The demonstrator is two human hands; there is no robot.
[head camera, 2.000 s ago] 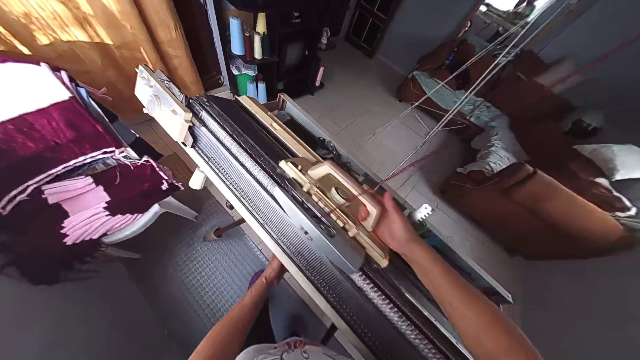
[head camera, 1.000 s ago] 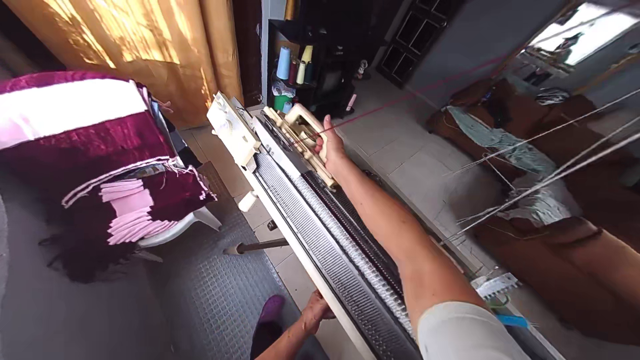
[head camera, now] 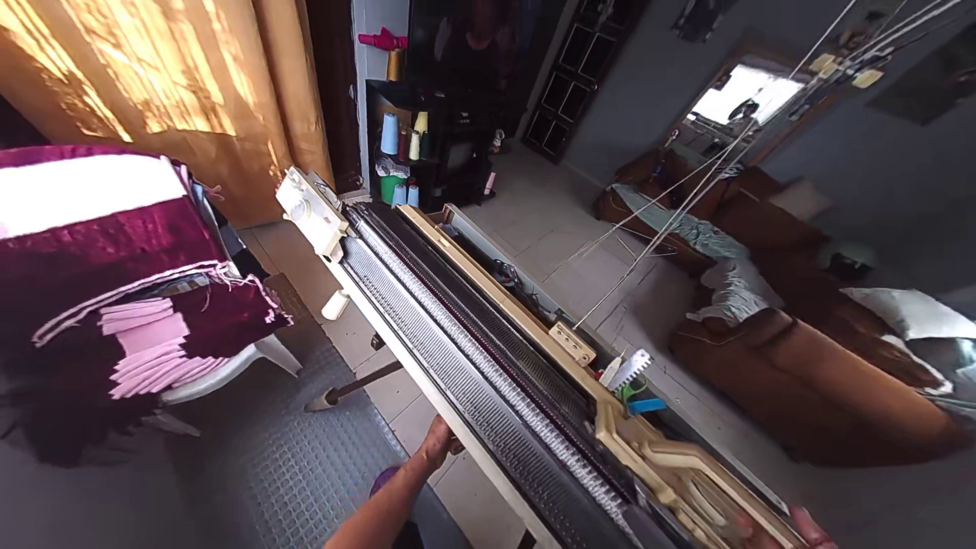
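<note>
A knitting machine [head camera: 457, 358] with long needle beds runs diagonally across the view, a band of pale stitches along its middle. At its near right end is the beige carriage [head camera: 671, 465]. My right hand [head camera: 770, 530] grips the carriage handle at the bottom edge, partly cut off and blurred. My left hand [head camera: 438, 446] is at the machine's near edge, its fingers hidden beneath the rail. A second, cream carriage [head camera: 309, 213] rests at the far left end. A beige block with holes [head camera: 572, 343] sits on the back rail.
Folded pink and maroon knitted pieces [head camera: 152, 335] lie over a white plastic chair [head camera: 267, 358] at left. Yarn cones [head camera: 390, 133] stand on a dark shelf ahead. White comb [head camera: 631, 370] and blue object [head camera: 646, 406] lie behind the bed. Yarn strands [head camera: 671, 213] stretch overhead; a brown sofa [head camera: 762, 396] is at right.
My right hand and the carriage have moved from the far part of the bed to its near right end. My left hand stays by the front edge. The view has shifted.
</note>
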